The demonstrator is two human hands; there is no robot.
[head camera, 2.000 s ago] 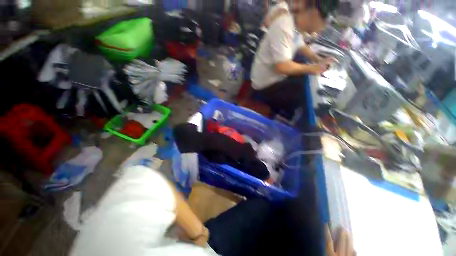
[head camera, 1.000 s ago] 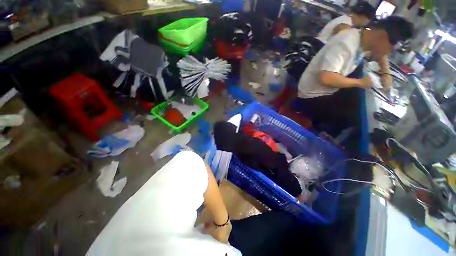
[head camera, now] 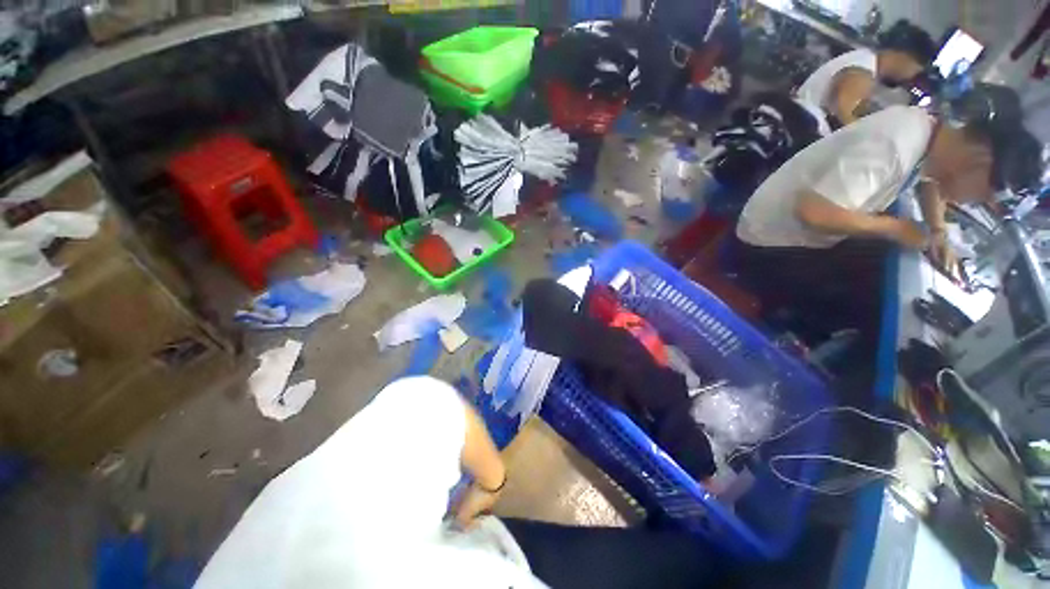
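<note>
My left hand (head camera: 470, 506) is only partly seen at the bottom, low by my lap below the white sleeve; its fingers are hidden, so its grip cannot be told. My right hand is out of the picture. The blue plastic basket (head camera: 697, 503) stands in front of me beside the table. Dark cloth (head camera: 610, 362) hangs over its near left side, with red cloth (head camera: 628, 322) and clear-white crumpled material (head camera: 737, 417) inside. White and blue pieces (head camera: 518, 374) lie against its left end.
A small green basket (head camera: 451, 280), a red stool (head camera: 242, 207) and fabric scraps are on the floor. A fanned grey-white bundle (head camera: 507, 167) stands behind. A cardboard box (head camera: 104, 334) is at left. Cables hang from the blue-edged table (head camera: 884, 345); two people work along it.
The view has turned right and shifted, so the basket sits lower. The hand seen on the table edge two seconds ago is out of view. My left forearm shows less.
</note>
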